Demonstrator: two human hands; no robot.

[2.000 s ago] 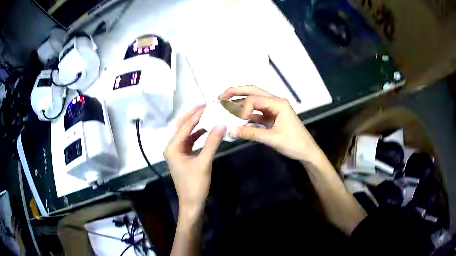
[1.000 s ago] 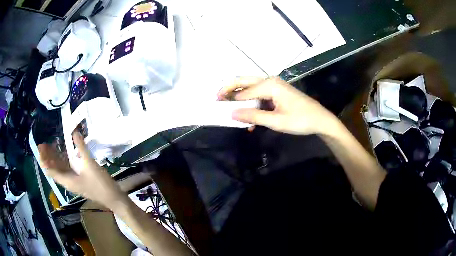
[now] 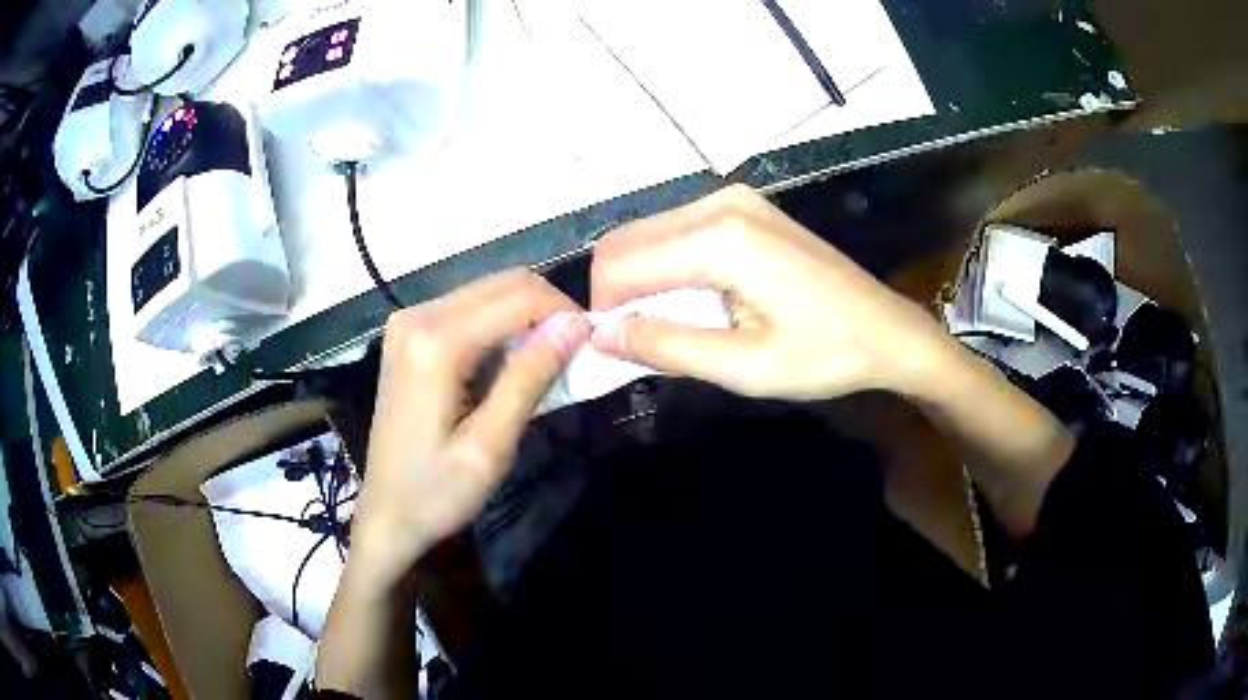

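Observation:
My left hand and my right hand meet just in front of the bench's front edge. Both pinch a white slip or strip, with thumbs and fingertips close together at its middle. Much of the slip is hidden by the fingers, and I cannot tell what is on it. A white camera with a black head and a small red and blue lit ring lies on white paper at the left. A larger white camera with a pink-lit front panel is beside it, its black cable hanging over the edge.
More white cameras are at the back left. A dark pen lies on the white paper. Below the bench, a left carton holds white sheet and black cables; a right carton holds several cameras.
My left hand has come back from the left camera to meet my right hand at the white slip. The long stretched strip now looks short and bunched. The view has shifted, with the bench higher in it.

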